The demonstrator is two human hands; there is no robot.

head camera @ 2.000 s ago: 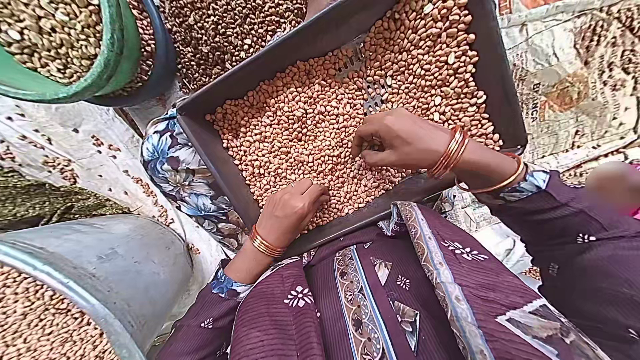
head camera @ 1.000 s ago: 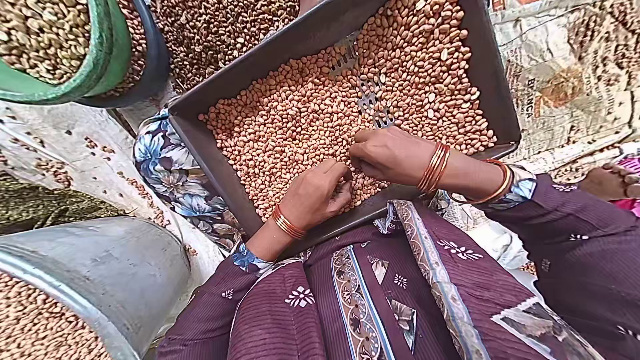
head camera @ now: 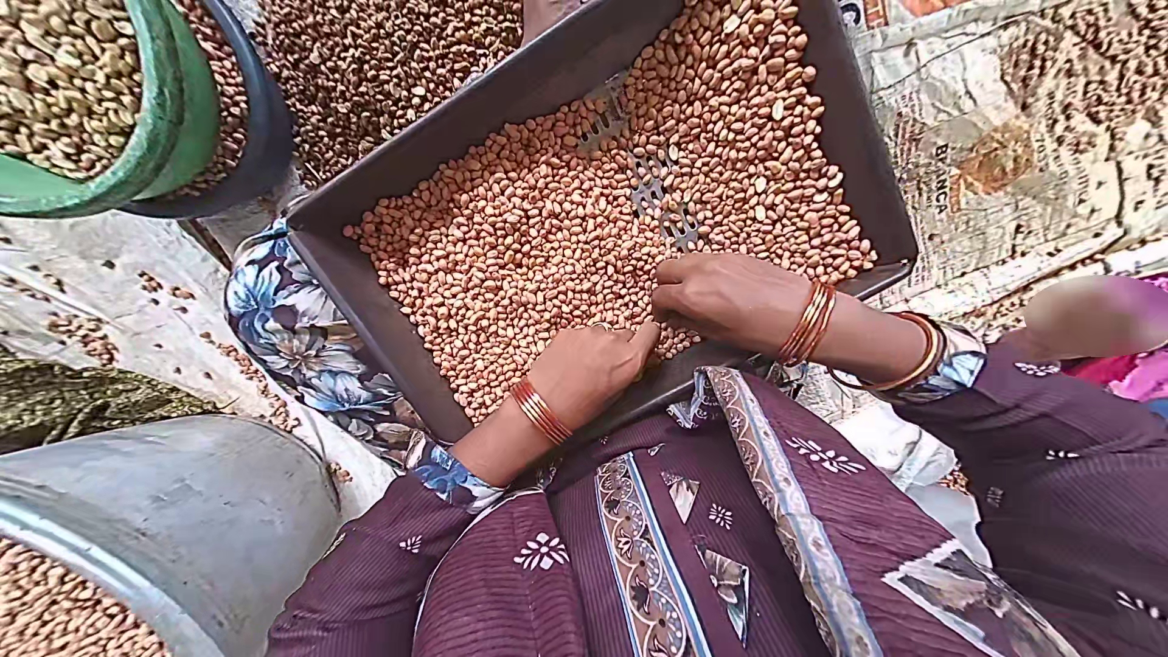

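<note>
A dark rectangular tray [head camera: 356,301] lies tilted across my lap, spread with shelled peanuts [head camera: 520,246]. Slots in the tray's perforated floor show between the left heap and the peanuts on the right [head camera: 757,137]. My left hand [head camera: 593,365], with copper-coloured bangles at the wrist, rests on the peanuts by the near edge, fingers bent. Just right of it my right hand [head camera: 716,292], also with bangles, touches the peanuts with curled fingers. The fingertips of both hands nearly meet. Whether either holds a peanut is hidden.
A green tub [head camera: 173,119] of paler nuts stands at the upper left, over a dark blue tub [head camera: 265,119]. A metal bucket [head camera: 182,511] of peanuts is at the lower left. Darker nuts [head camera: 383,64] lie beyond the tray. Printed sheeting [head camera: 985,164] and part of another person [head camera: 1095,319] are at the right.
My hands came together over the peanuts near the tray's near edge, from wider apart two seconds ago. Since one second ago, my left hand has drawn slightly closer to the near edge.
</note>
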